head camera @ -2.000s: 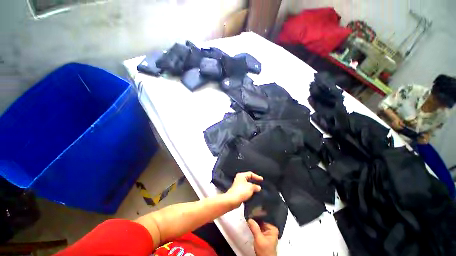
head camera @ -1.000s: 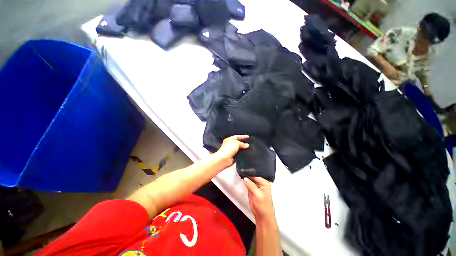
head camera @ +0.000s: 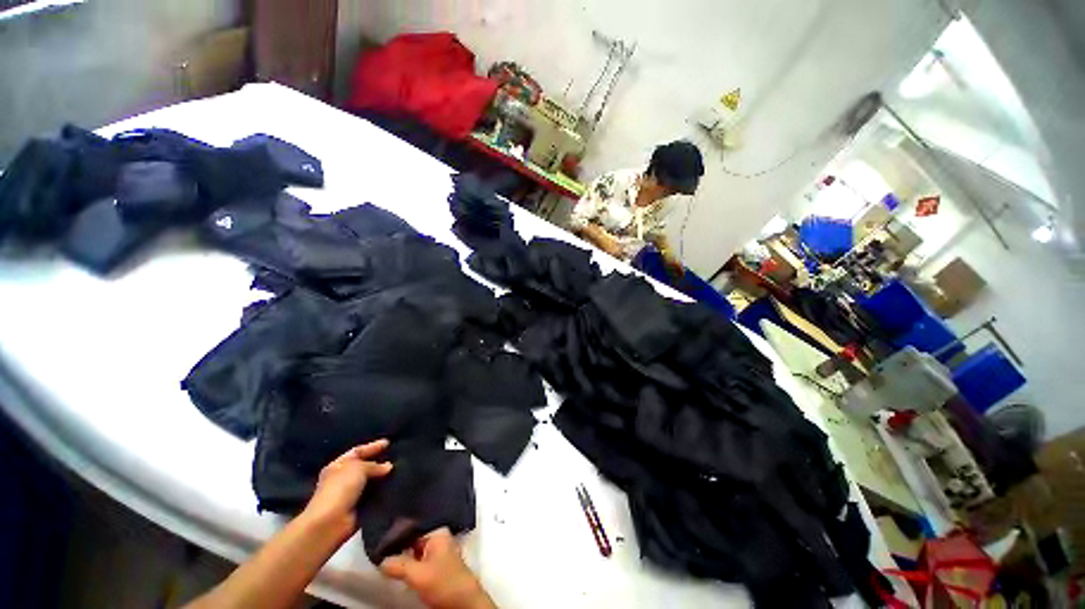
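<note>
A black pouch point(head camera: 431, 494) is held at the table's near edge. My left hand point(head camera: 345, 482) grips its upper left side. My right hand point(head camera: 431, 569) grips its lower edge, where a skin-toned patch shows at the fabric. The finished pouches point(head camera: 369, 345) lie in an overlapping pile just beyond my hands. The unfinished pouches point(head camera: 678, 428) form a tall rumpled heap on the right. Red-handled thread snips point(head camera: 593, 520) lie on the white cover between my right hand and that heap. Some fingers are hidden by fabric.
The white-covered table point(head camera: 71, 357) curves along the left. Padded pouches point(head camera: 155, 190) are grouped at the far left. A seated person point(head camera: 631, 208) is beyond the table, by a sewing machine point(head camera: 553, 143) and red cloth point(head camera: 422, 83). Blue bins point(head camera: 910, 319) and workbenches stand at the right.
The view has swung right, so the floor bin has left the picture and more of the workshop shows. Both hands still hold the pouch. The snips remain on the table.
</note>
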